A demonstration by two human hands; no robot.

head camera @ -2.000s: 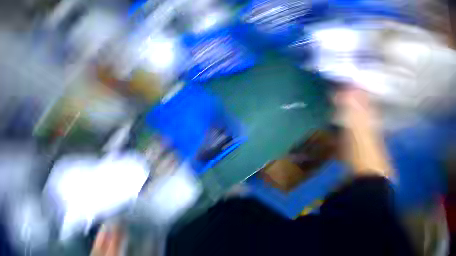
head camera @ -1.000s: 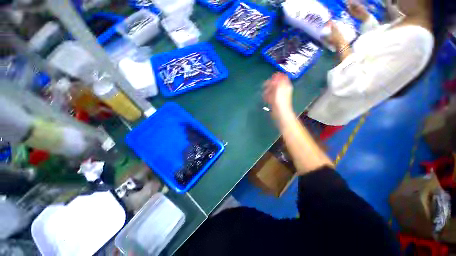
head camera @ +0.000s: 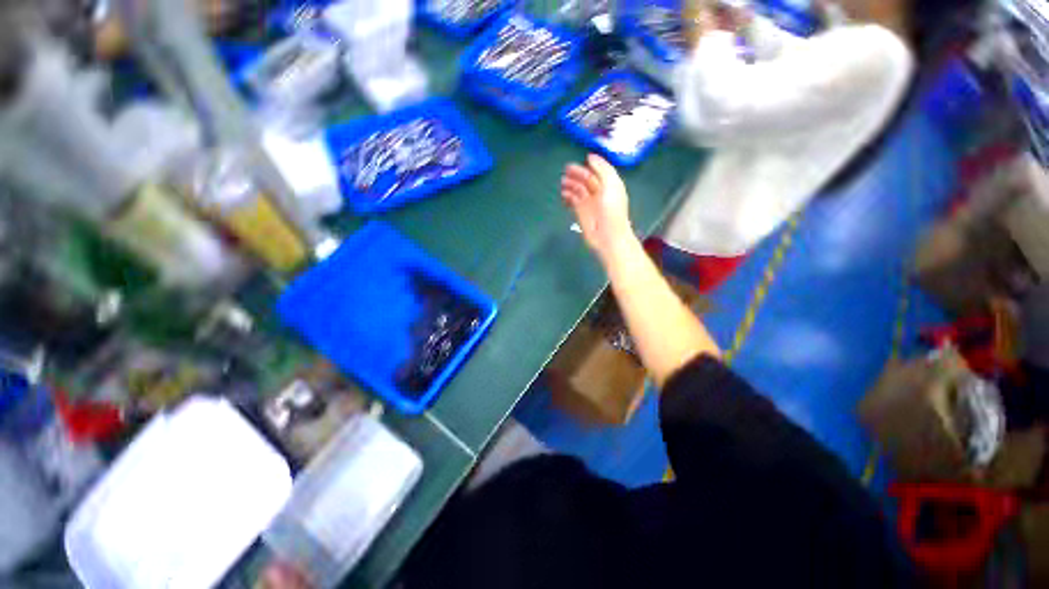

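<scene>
My right hand (head camera: 598,207) is over the green bench near its front edge, palm partly showing and fingers slightly apart, with nothing seen in it. My left hand (head camera: 288,575) is small, blurred and cut off at the bottom edge, by the clear plastic box (head camera: 351,500); its grip cannot be told. The large blue bin (head camera: 357,305) holds small dark parts heaped in its near right corner. A small blue bin (head camera: 621,117) with silver parts lies just beyond my right hand. The white tray (head camera: 178,495) is left of the clear box.
More blue bins of silver parts (head camera: 414,155) stand along the green bench (head camera: 523,270). A person in white (head camera: 794,127) is at the bench, upper right. Cardboard boxes (head camera: 604,374) and a red crate (head camera: 949,518) are on or near the blue floor. The blurred press fixture (head camera: 293,403) is left of the blue bin.
The view has shifted and the strong blur has eased. My right hand has turned and its fingers look more spread. The other person's arms have moved back from the near bin.
</scene>
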